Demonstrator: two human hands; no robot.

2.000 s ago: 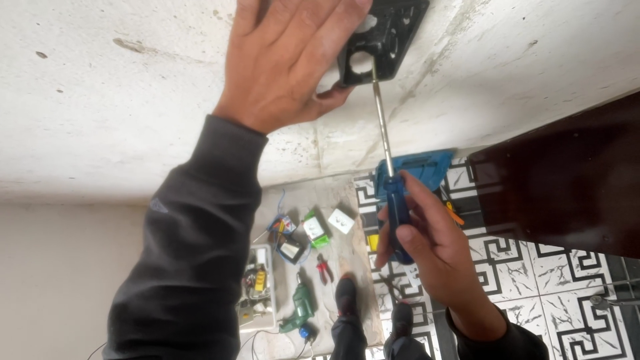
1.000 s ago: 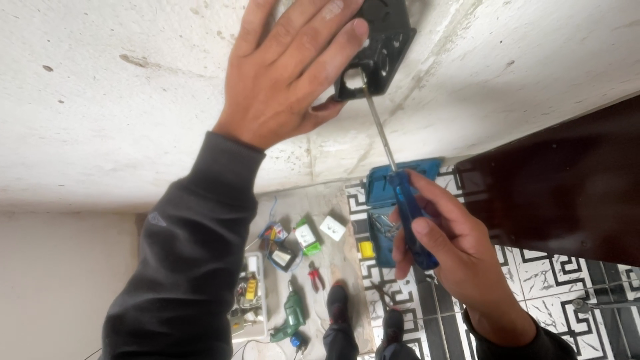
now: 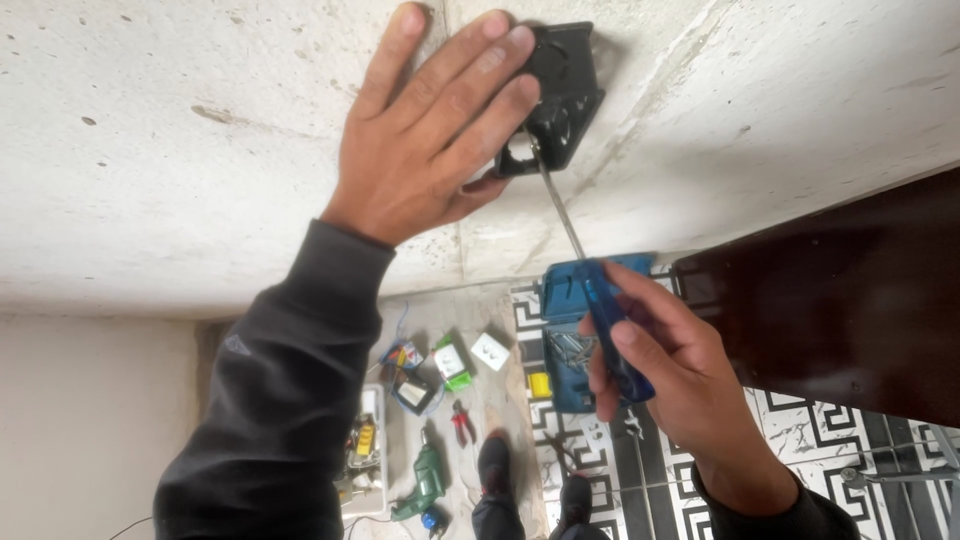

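Observation:
My left hand (image 3: pixel 435 135) lies with spread fingers over the left side of a black plastic electrical box (image 3: pixel 566 82) and presses it against the whitish wall; the thumb is at the box's lower edge. My right hand (image 3: pixel 667 360) grips the blue handle of a screwdriver (image 3: pixel 616 330) from below. The metal shaft slants up to the left, and its tip reaches into the lower part of the box, beside a round opening. What the tip touches is hidden.
Below on the floor lie a green power drill (image 3: pixel 425 476), red-handled pliers (image 3: pixel 461 426), white socket plates (image 3: pixel 490 351) and a blue case (image 3: pixel 570 300) with metal bits. A white bin (image 3: pixel 384 450) holds assorted parts. A dark brown panel (image 3: pixel 832 300) stands at the right.
Both hands stay at the box and on the screwdriver. Against two seconds ago, the screwdriver's handle leans farther right. The blue case shows more fully as the view has shifted.

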